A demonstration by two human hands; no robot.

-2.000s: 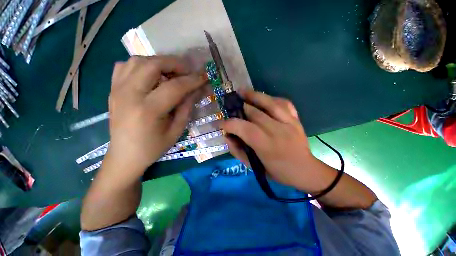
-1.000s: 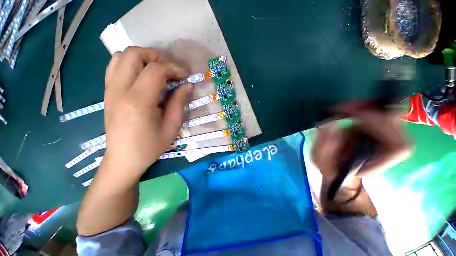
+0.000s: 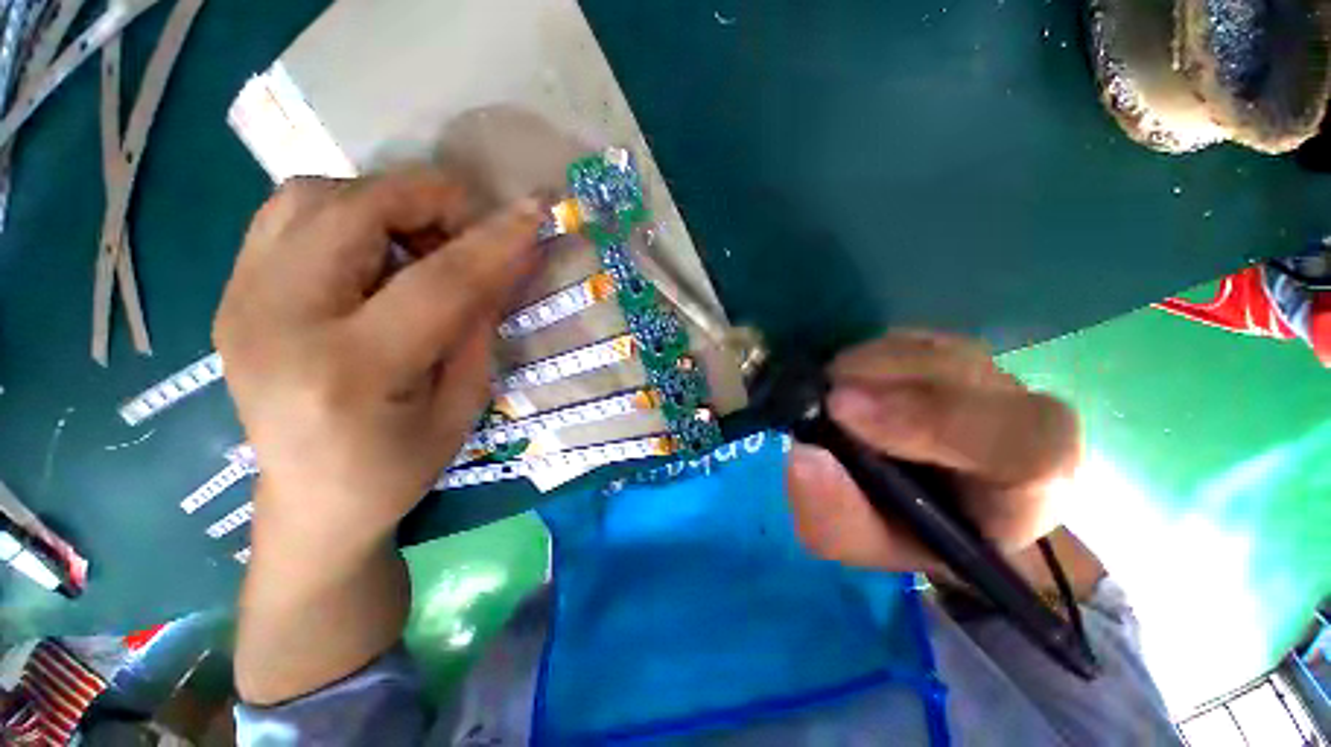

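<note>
My left hand [image 3: 372,336] pinches the top LED strip [image 3: 172,388] near its orange end, beside the uppermost green board. My right hand [image 3: 949,445] holds the soldering iron [image 3: 912,504]; its barrel points up and left over the row of boards. The green circuit boards [image 3: 660,334] sit in a row on the pale fixture [image 3: 467,73], along its right part. Several more white LED strips [image 3: 562,364] run left from the boards, with orange pads at the boards. My left hand and wrist hide the middle of the strips.
A crusty brown round tin [image 3: 1153,88] lies at the upper right. Tan and white loose strips [image 3: 129,175] lie at the upper left. A small red and white item [image 3: 41,555] is at the left edge. The blue apron [image 3: 723,598] is below the bench edge. Something red shows at right.
The right hand has come back from the lower right with the iron, over the boards. The left hand still pinches the top strip. The fixture and strips appear shifted left in view.
</note>
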